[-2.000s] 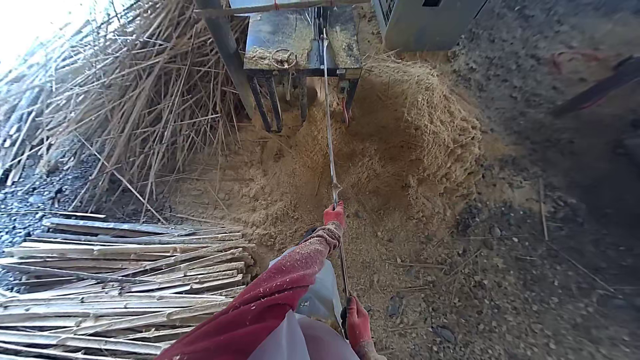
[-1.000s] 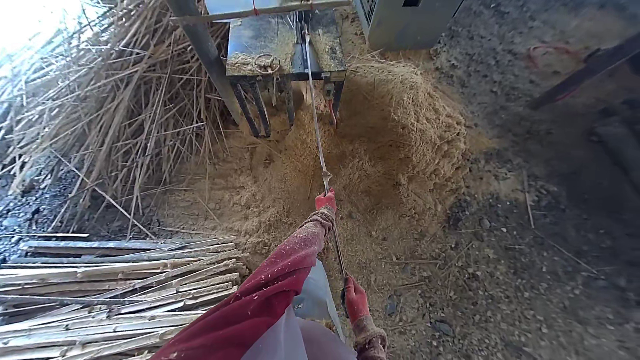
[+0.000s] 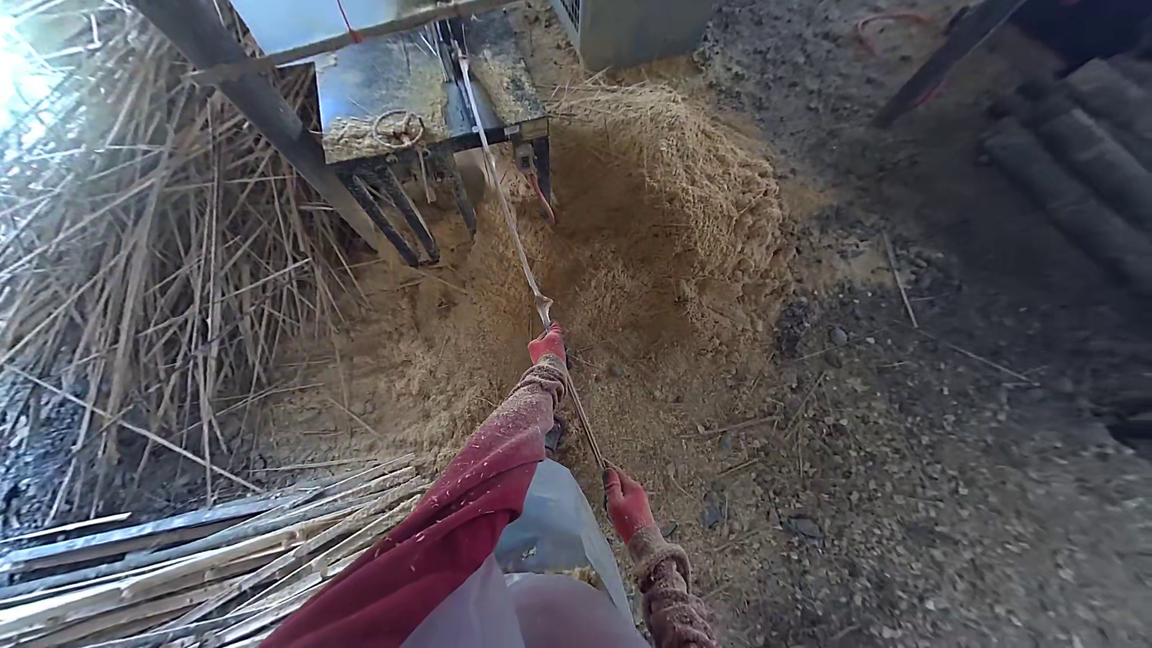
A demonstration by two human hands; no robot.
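Note:
My left hand (image 3: pixel 548 345), in a red glove, is closed around a long split bamboo strip (image 3: pixel 513 225) below a knot-like node. From there the strip runs up to a slot in the dusty metal machine table (image 3: pixel 382 85). Lower down and to the right, my right hand (image 3: pixel 627 504), also red-gloved, grips the strip's near end. Between the two hands the strip slants down to the right. What the far end touches inside the machine is hidden.
A pile of split bamboo (image 3: pixel 207 549) lies at lower left, with a heap of thin strips (image 3: pixel 162 252) above it. Sawdust (image 3: pixel 711 189) is mounded around the machine's legs. A grey metal cabinet (image 3: pixel 641 31) stands right of the table; a slanted post (image 3: pixel 261 108) stands left.
The view has shifted somewhat, so the machine sits further left in the picture. Both hands still hold the strip; no other change is plain.

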